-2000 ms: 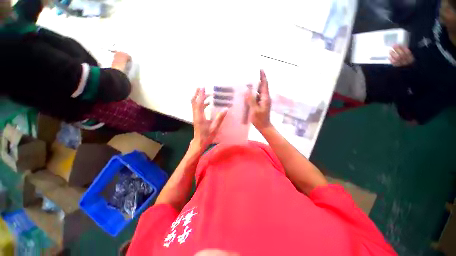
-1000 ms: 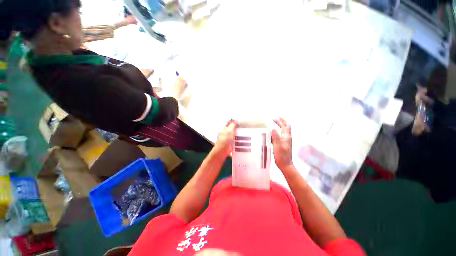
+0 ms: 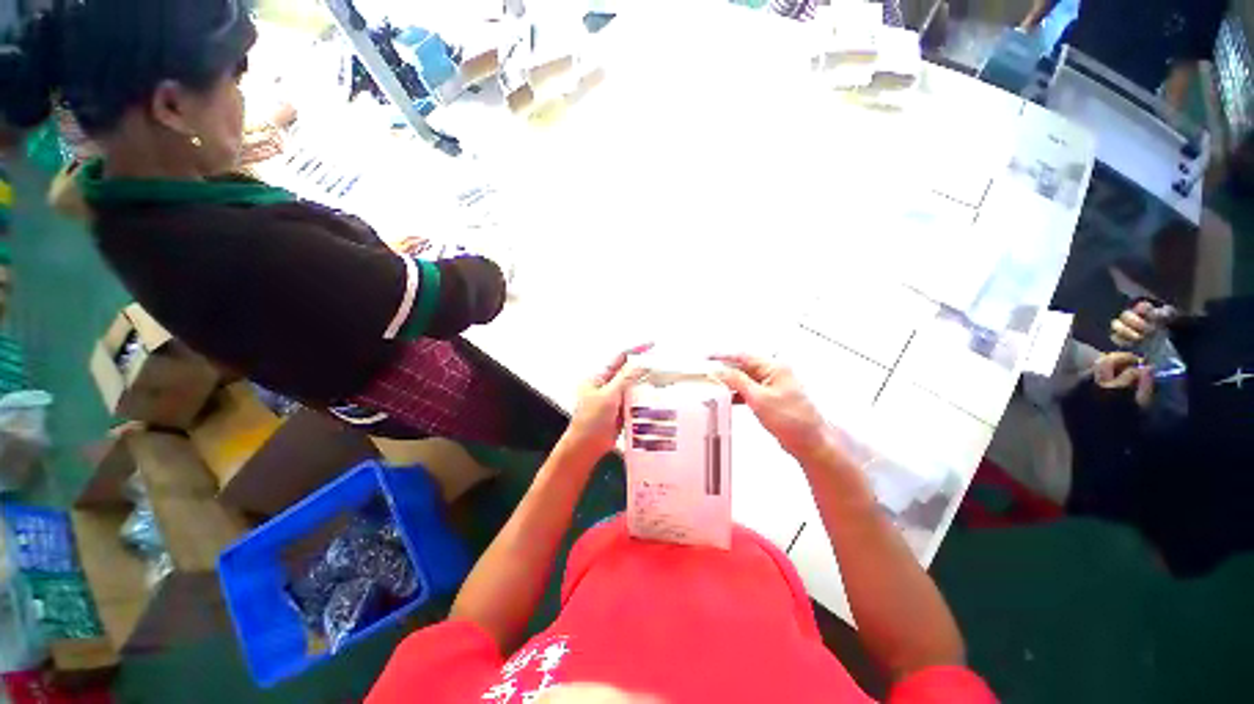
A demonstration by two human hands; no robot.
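A slim white product box [image 3: 679, 475] with dark bars and a long dark picture stands upright against my red shirt at the table's near edge. My left hand [image 3: 605, 402] holds its upper left corner. My right hand [image 3: 773, 399] is at its upper right corner, fingers on the top end. The top end looks pale; whether a flap is open there I cannot tell. The lower end of the box rests near my belly.
White table [image 3: 688, 206] with black lines. Blue crate [image 3: 330, 571] with dark bagged items and brown cartons [image 3: 172, 509] lie on the floor at left. A person in dark clothes [image 3: 261, 261] is at left, another [image 3: 1183, 426] at right. Clear bags [image 3: 915, 488] lie at the table's right edge.
My right hand has moved from the box's right side to its top right corner. The box face shows more sharply. The view has shifted, showing more of the table's far side.
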